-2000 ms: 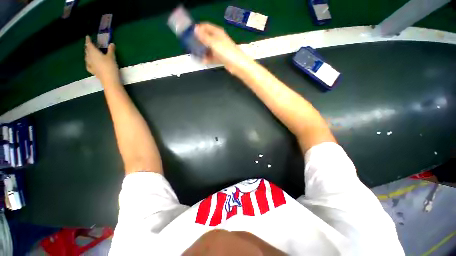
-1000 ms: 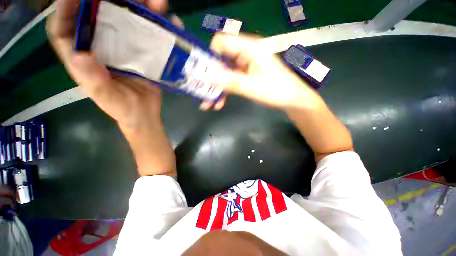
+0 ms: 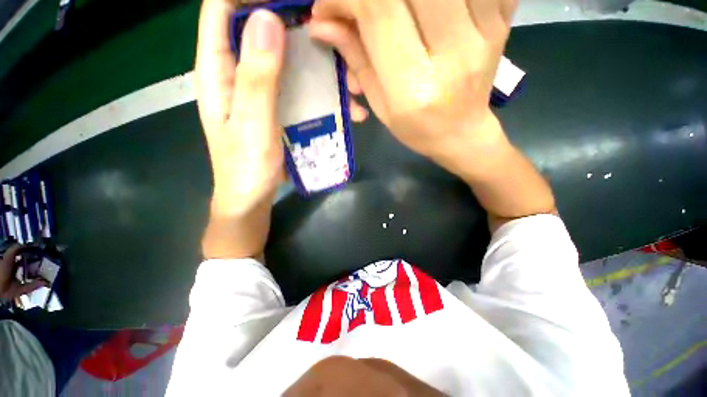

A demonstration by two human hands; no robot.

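A dark-blue handheld unit is held upright above the bench, with a large pale panel and a white and pink patterned section at the end nearest me. My left hand grips its left side, thumb on the face near the top. My right hand is at its upper right, fingertips at the top end, which they partly hide. Fingertips also show at the unit's right edge.
Another blue unit with a white patch lies at right, partly behind my right hand. Stacked units stand at far left, where another person's hand holds something. White specks lie on the glossy green bench.
The unit has turned from slanting sideways to upright and moved right. My right hand has moved up from its patterned end to its top end. Another person's hand has come to the far-left stack.
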